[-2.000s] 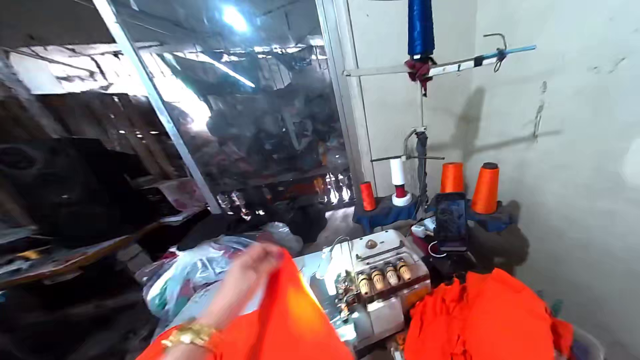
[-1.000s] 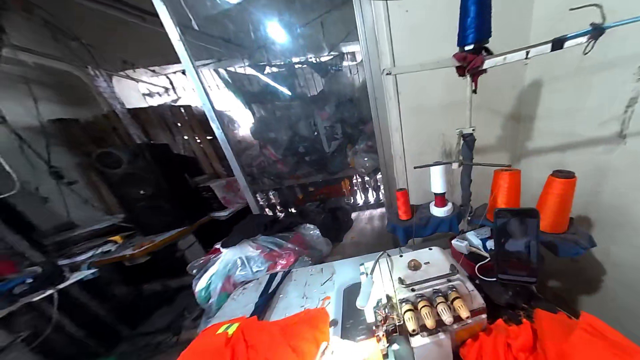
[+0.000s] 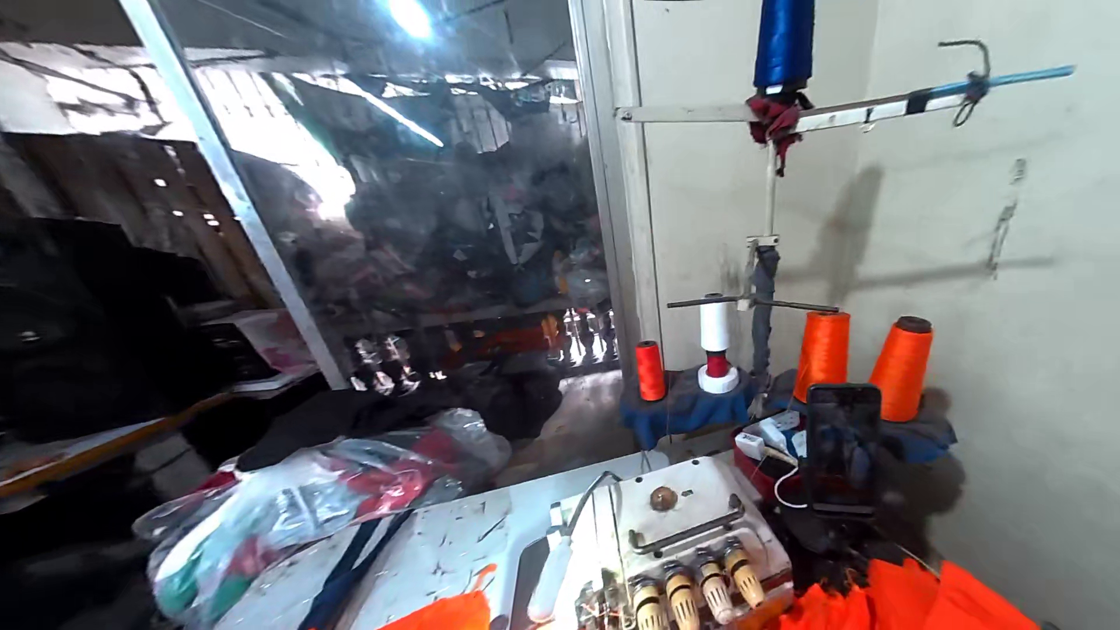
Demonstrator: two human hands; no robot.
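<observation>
Neither of my hands shows in the head view now. An overlock sewing machine (image 3: 691,534) with several tension dials stands at the bottom centre-right on a white machine table (image 3: 455,534). A piece of orange fabric (image 3: 451,612) lies at the bottom edge, left of the machine. More orange fabric (image 3: 919,599) is bunched at its right. Behind the machine stand orange thread cones (image 3: 822,354), a small red-orange cone (image 3: 650,372) and a white spool (image 3: 714,324).
Plastic bags of cloth (image 3: 341,490) lie on the table's left part beside dark straps (image 3: 350,569). A phone (image 3: 843,451) stands upright at the right, near white plugs and a cable. The thread stand (image 3: 770,192) rises behind, holding a blue cone (image 3: 783,44).
Two seconds ago a hand with a gold-coloured wristband was at the orange fabric left of the machine; it is out of view now. Less of that fabric shows.
</observation>
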